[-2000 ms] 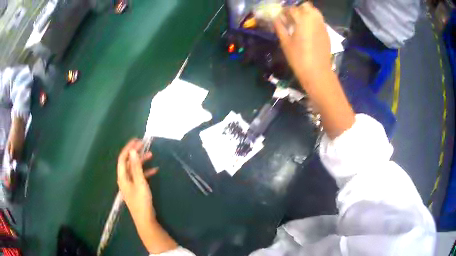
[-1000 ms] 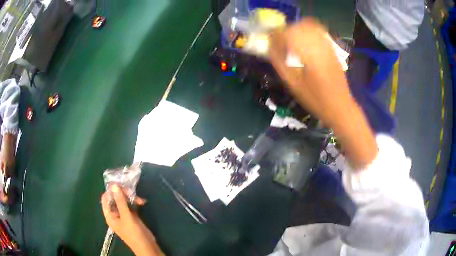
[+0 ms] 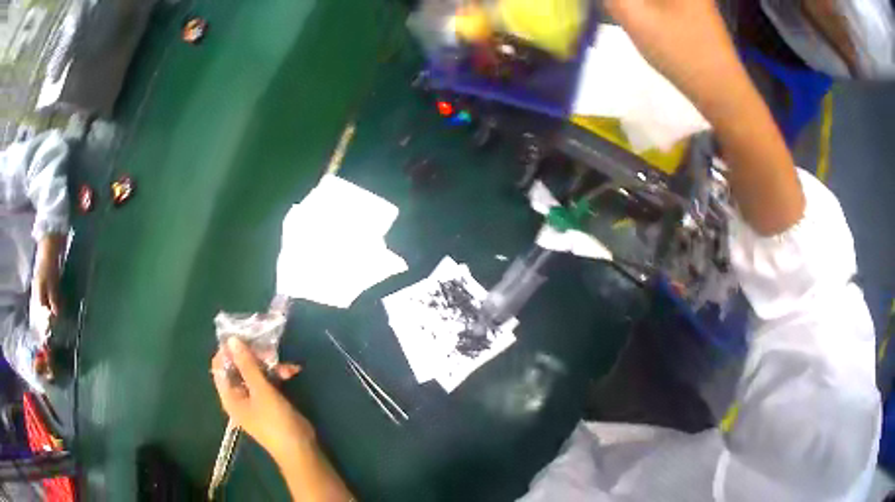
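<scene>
My left hand holds a crinkled clear plastic bag above the green bench near its tape strip. My right hand is at the top edge, beside the parts bin, and is partly cut off; whether it holds anything cannot be told. The dark blue-purple bin has yellow contents. Small black parts lie heaped on white parts paper. The glue syringe with its green adapter rests with its lower end over them. Tweezers lie to the left of the paper.
Blank white paper lies left of the parts paper. A dark box with a red light is by the bin. A blue crate with metallic items is at right. Small reddish pieces lie at far left, near a coworker's sleeve.
My left hand, empty two seconds ago, now holds the plastic bag. My right hand has moved from over the bin to its right side. The bin appears larger and lower in view.
</scene>
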